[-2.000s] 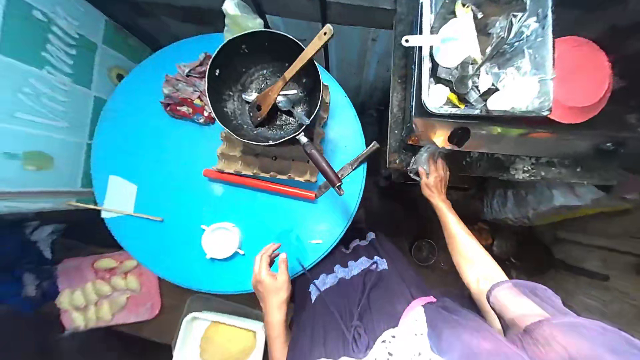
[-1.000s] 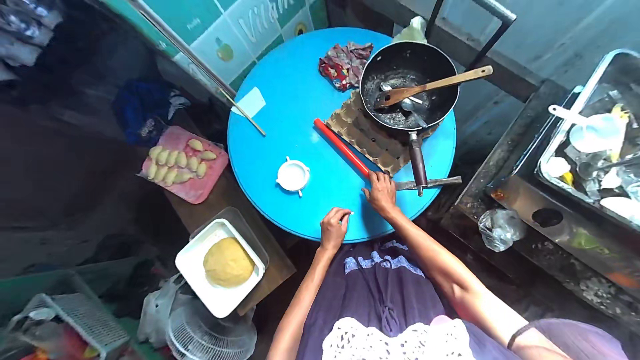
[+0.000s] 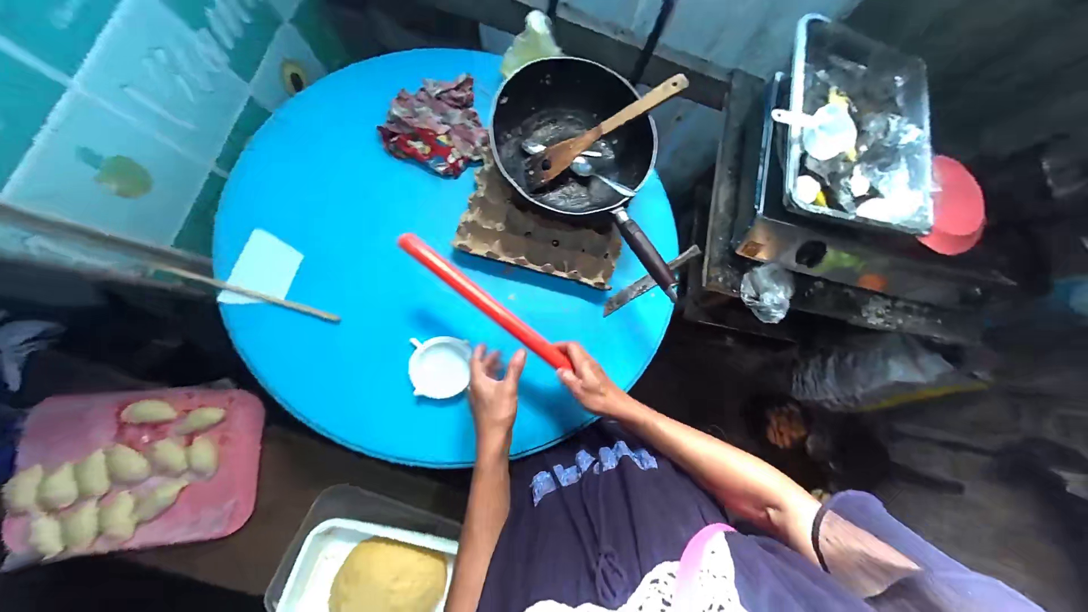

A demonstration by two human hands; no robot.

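My right hand (image 3: 588, 380) is closed around the near end of a red rod (image 3: 484, 302), which slants up and left above the blue round table (image 3: 357, 229). Beside it, my left hand (image 3: 495, 387) has its fingers apart at the right edge of a small white dish with handles (image 3: 439, 367); whether it touches the dish cannot be told. Farther back, a black frying pan (image 3: 552, 102) with a wooden spatula (image 3: 616, 119) and spoons rests on a cardboard egg tray (image 3: 535, 234). A flat metal blade (image 3: 633, 293) lies under the pan's handle.
Shaped dough pieces lie on a pink board (image 3: 234, 501) at the left. A lump of dough (image 3: 387, 578) sits in a white container. A crumpled wrapper (image 3: 433, 127), a white paper (image 3: 265, 262) and a thin stick (image 3: 297, 306) are on the table. A clear bin (image 3: 914, 144) stands right.
My right hand has lifted the red rod, which lay beside the egg tray a second ago. My left hand has moved to the white dish. The view has shifted.
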